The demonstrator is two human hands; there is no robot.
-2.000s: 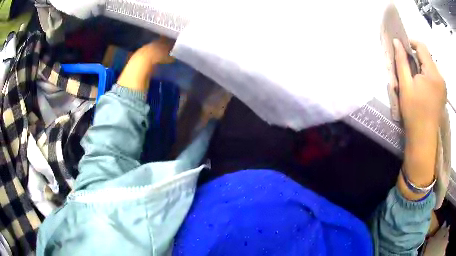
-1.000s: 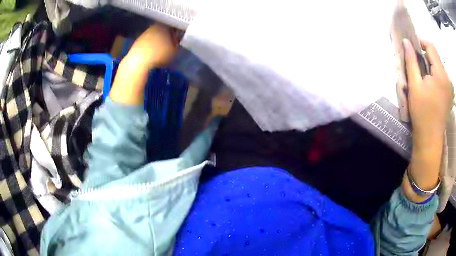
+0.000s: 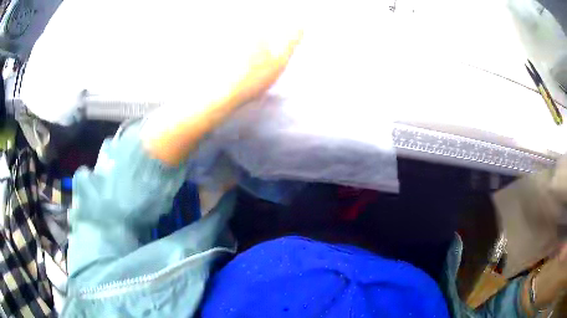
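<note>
A thin white sheet (image 3: 323, 155) lies over the white table and hangs past its front edge. My left hand (image 3: 273, 65) is blurred and washed out by glare, over the left part of the sheet; its fingers are hard to make out. My right hand (image 3: 550, 276) is low at the right edge, blurred and partly cut off. It is against a brown-beige fabric piece (image 3: 528, 214) below the table's edge; whether it grips it cannot be told.
The table's ruler-marked edge (image 3: 466, 148) runs across the front. Snips with dark points and yellow handles (image 3: 547, 99) lie at the right. Black-and-beige checked fabric (image 3: 22, 230) hangs at the left. A blue-clad lap or head (image 3: 323, 279) fills the bottom middle.
My left hand has moved from below the table edge up over the sheet. My right hand has left the long brown piece on the table and moved down right. The view has shifted.
</note>
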